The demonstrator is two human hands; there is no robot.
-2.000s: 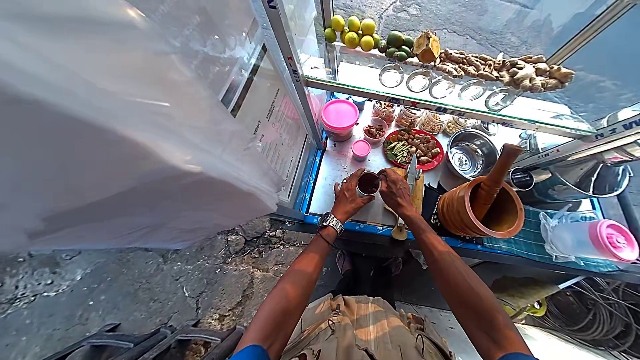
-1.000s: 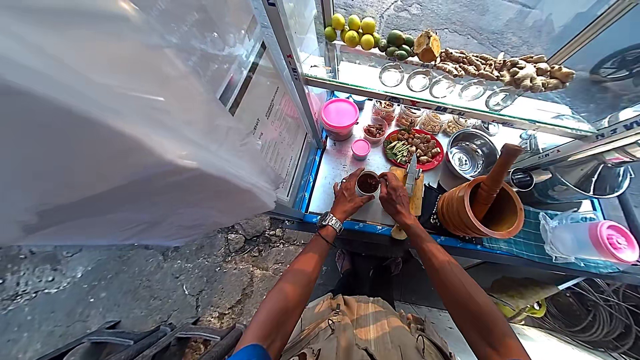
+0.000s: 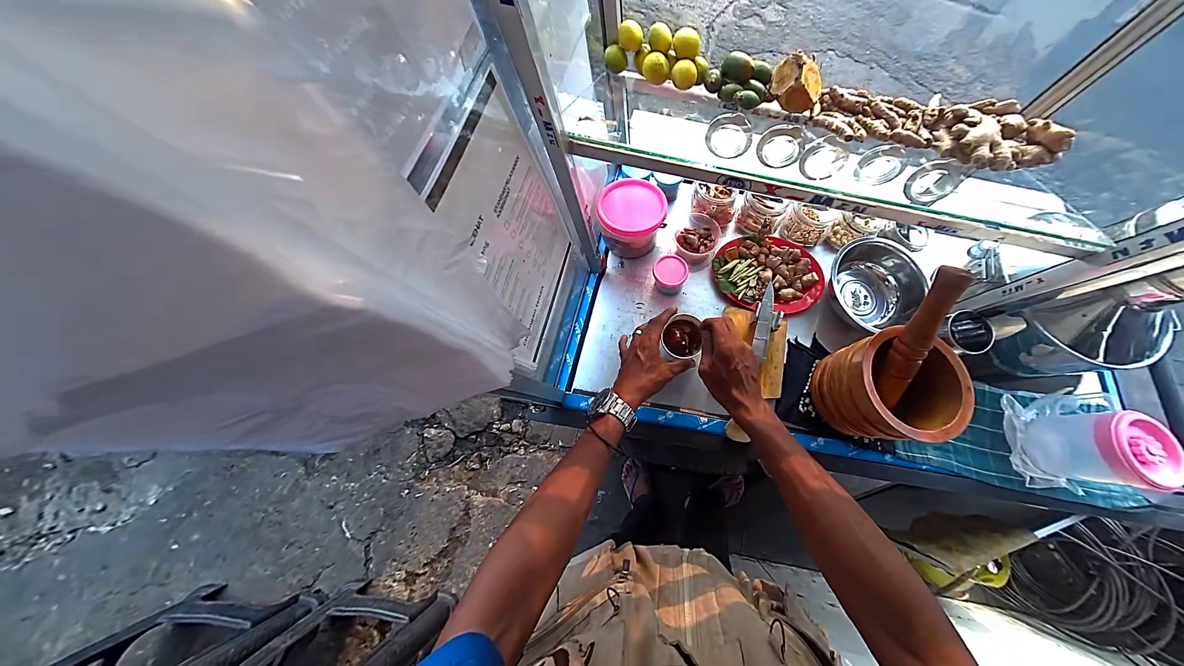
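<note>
My left hand (image 3: 647, 363) is wrapped around the left side of a small round cup (image 3: 682, 337) with dark brown contents, held over the metal counter. My right hand (image 3: 733, 367) is at the cup's right rim with curled fingers; whether it grips the rim or something small is hidden. Just right of it a knife (image 3: 764, 322) lies on a wooden board (image 3: 774, 363). Beyond the board is a red plate (image 3: 811, 294) of cut roots and green slices. A small pink-lidded tub (image 3: 671, 272) stands behind the cup.
A wooden mortar (image 3: 842, 388) with its pestle (image 3: 932, 310) stands at right, near a steel bowl (image 3: 879, 282). A large pink-lidded tub (image 3: 632, 208) and filled jars line the back. Limes and ginger (image 3: 985, 134) lie on the glass shelf (image 3: 832, 190). A plastic pitcher (image 3: 1073, 444) is far right.
My right hand shifts slightly about the cup's right side and the board. The cup stays in my left hand at about the same place.
</note>
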